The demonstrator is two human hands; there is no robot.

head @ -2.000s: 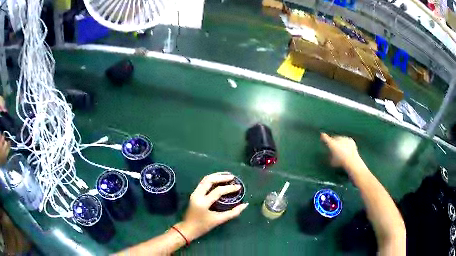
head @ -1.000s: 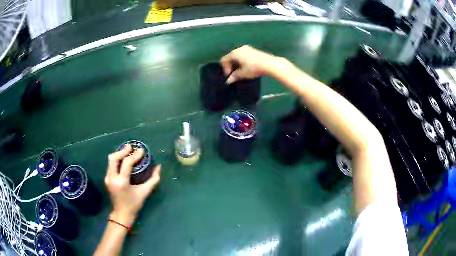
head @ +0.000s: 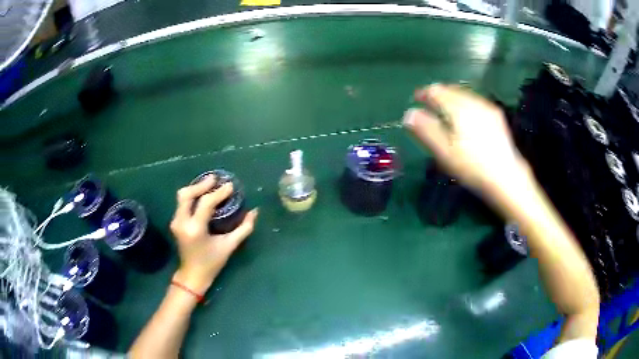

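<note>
My left hand (head: 210, 228) grips a black cylindrical unit (head: 228, 210) from above, fingers over its glossy round top and thumb at its side. The unit stands upright on the bench. My right hand (head: 459, 133) is blurred, above and behind dark housings (head: 441, 200); whether it holds anything cannot be told. Between the hands stand a small glass bottle (head: 298, 191) with yellowish liquid and an upright white stem, and a black unit (head: 368, 186) whose top shows blue and red light.
Several black units (head: 126, 226) with white leads stand at left beside tangled white cables (head: 17, 252). Black shapes (head: 97, 87) lie at the far left. A dark housing (head: 501, 249) with a silvery ring lies at right. Dense stacked housings (head: 574, 161) fill the right side. The bench's pale edge (head: 315, 10) runs across the back.
My right hand has moved right, away from two black housings beyond the lit unit, which no longer show there. My left hand stays on its unit. The view has shifted.
</note>
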